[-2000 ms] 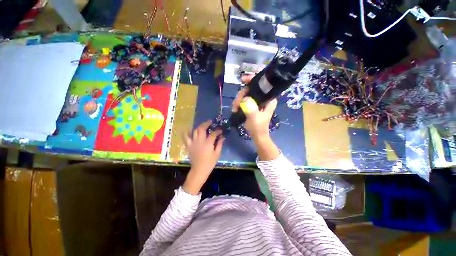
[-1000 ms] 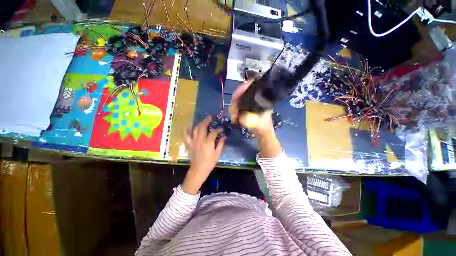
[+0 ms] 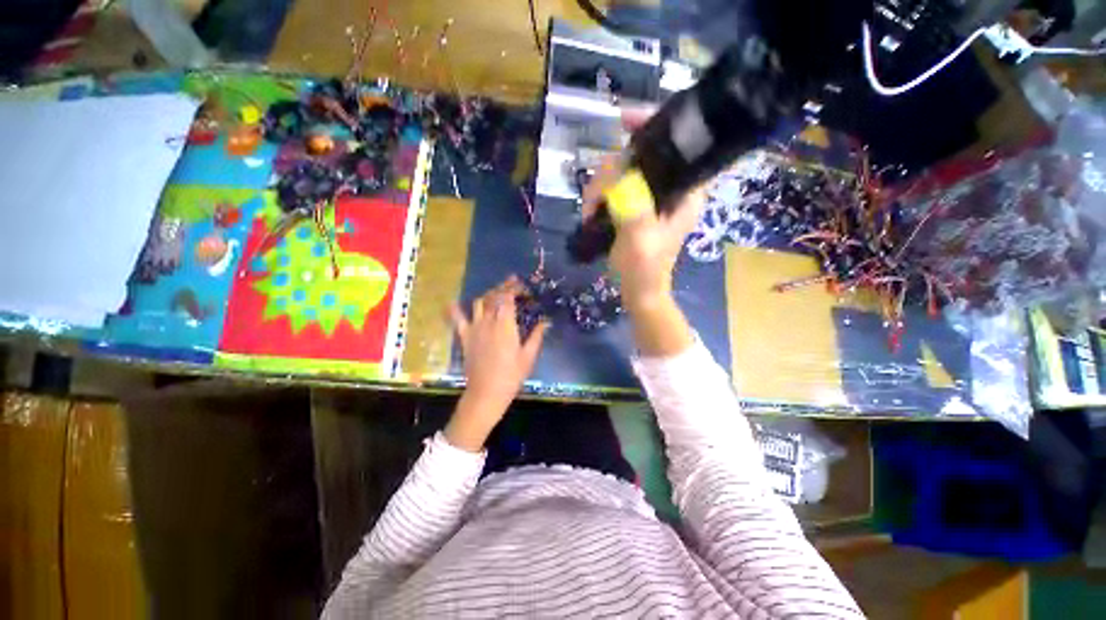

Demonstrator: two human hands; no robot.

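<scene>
My right hand (image 3: 643, 236) grips the black electric screwdriver (image 3: 691, 136) near its yellow band. Its tip is raised above the bench, close to the front of the silver-white screw feeder (image 3: 582, 127). My left hand (image 3: 495, 345) rests on the bench with its fingertips on a small dark wired ring unit (image 3: 530, 311). A thin red lead stands up from it. More dark ring units (image 3: 591, 303) lie just to its right, below the screwdriver tip. My left fingers partly hide the part they touch.
A heap of wired rings (image 3: 340, 158) lies on the colourful printed sheet (image 3: 315, 285), with a white sheet (image 3: 91, 206) further left. At right are clear plastic rings (image 3: 728, 206), a spiky wired heap (image 3: 867, 242) and a clear plastic bag (image 3: 1019, 242). A blue crate (image 3: 982, 491) is below the bench.
My right hand has lifted the screwdriver off the part under my left hand and moved it up and right. My left hand has stayed nearly in place.
</scene>
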